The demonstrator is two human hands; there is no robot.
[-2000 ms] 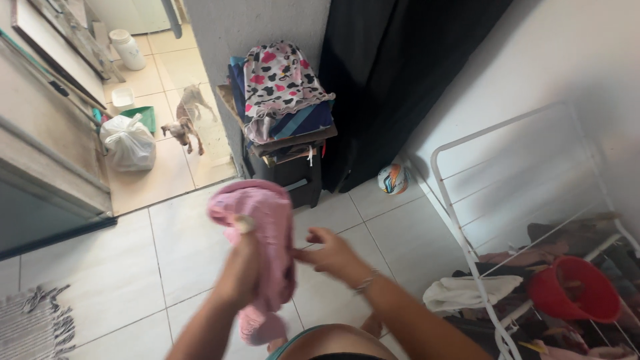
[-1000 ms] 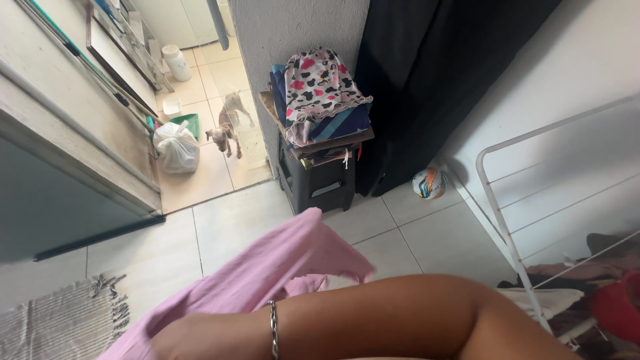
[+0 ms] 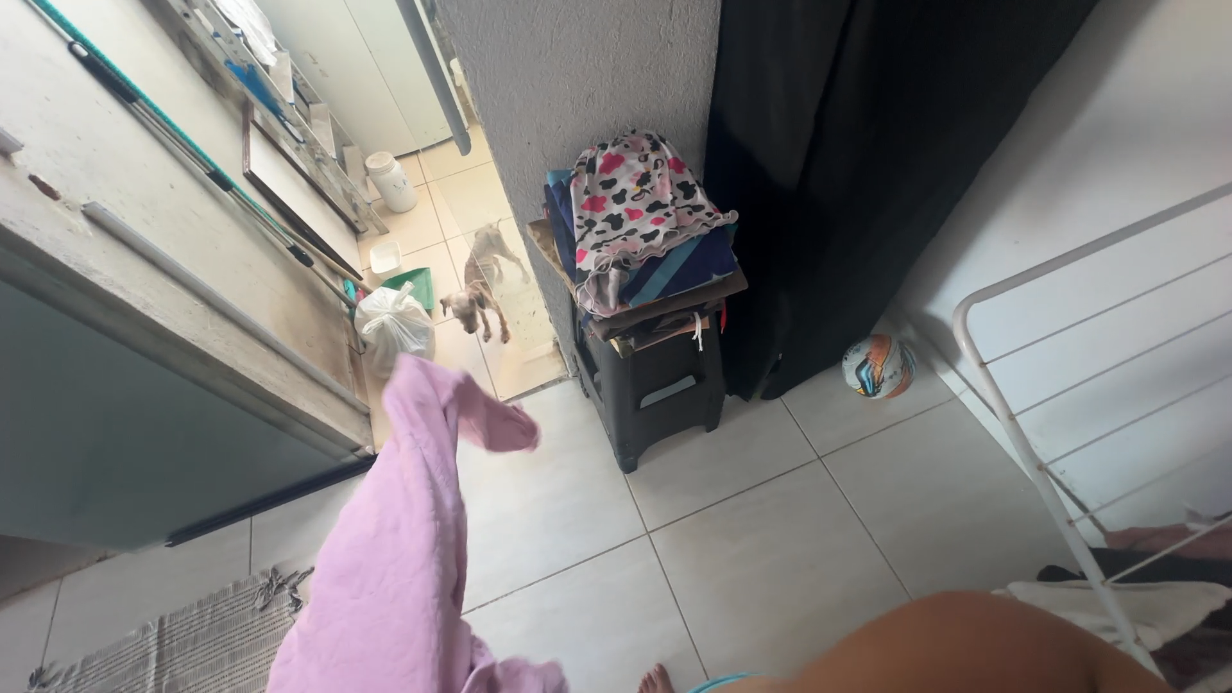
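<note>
A pink long-sleeved garment (image 3: 385,558) hangs loosely spread at the lower left, one sleeve bent over to the right near the doorway. Its lower part runs out of the bottom edge. Neither of my hands shows; only part of an arm or shoulder appears at the lower right, so what each hand holds is hidden. Beyond the garment, a stack of folded clothes (image 3: 674,279) lies on a black plastic stool (image 3: 654,414), with a spotted pink, black and white garment (image 3: 635,192) on top.
A white wire drying rack (image 3: 1020,433) stands at the right, clothes under it. A ball (image 3: 878,367) rests by the black curtain (image 3: 818,173). Through the doorway are a small dog (image 3: 481,284), a white plastic bag (image 3: 393,322) and a ladder (image 3: 289,106). A fringed rug (image 3: 183,640) lies lower left.
The pink garment was bunched between both hands, then swept low across the front; now it hangs extended at the left. Both hands have gone out of view.
</note>
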